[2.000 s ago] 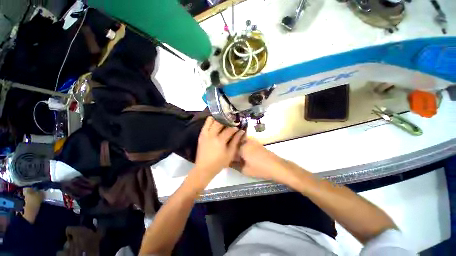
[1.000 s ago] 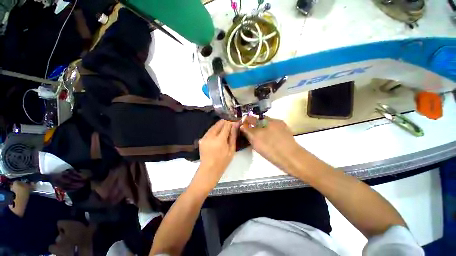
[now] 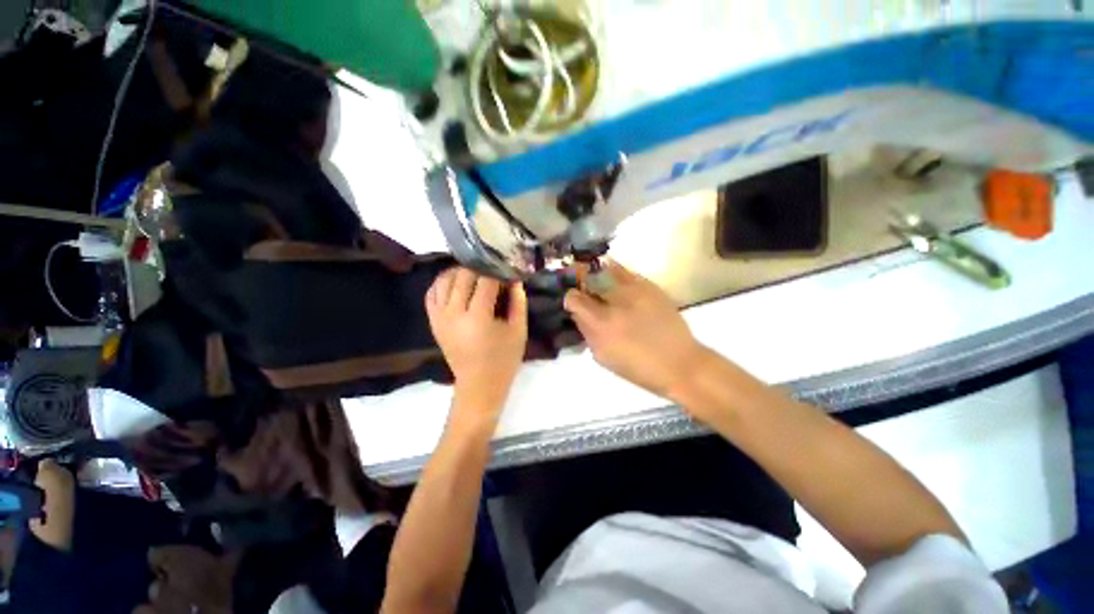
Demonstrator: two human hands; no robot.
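Note:
A black garment with brown stripes (image 3: pixel 336 314) lies left of the needle, its narrow end under the lit head of the white and blue sewing machine (image 3: pixel 768 132). My left hand (image 3: pixel 478 321) holds the garment just left of the presser foot. My right hand (image 3: pixel 626 324) pinches the garment's end at the right of the foot. The needle area (image 3: pixel 564 254) is partly hidden by metal parts and blurred. The cloth edge between my fingers is too small to tell.
On the machine bed lie a black smartphone (image 3: pixel 774 208), green-handled snips (image 3: pixel 960 257) and an orange block (image 3: pixel 1019 204). A dish with coiled white cord (image 3: pixel 534 72) is behind the head. A green object (image 3: pixel 348 36) hangs at the top. Another person's hand (image 3: pixel 53 504) shows at lower left.
The view has shifted, so the machine sits higher. My hands have moved apart along the garment's end, the left hand now further left of the needle. More dark cloth shows between them.

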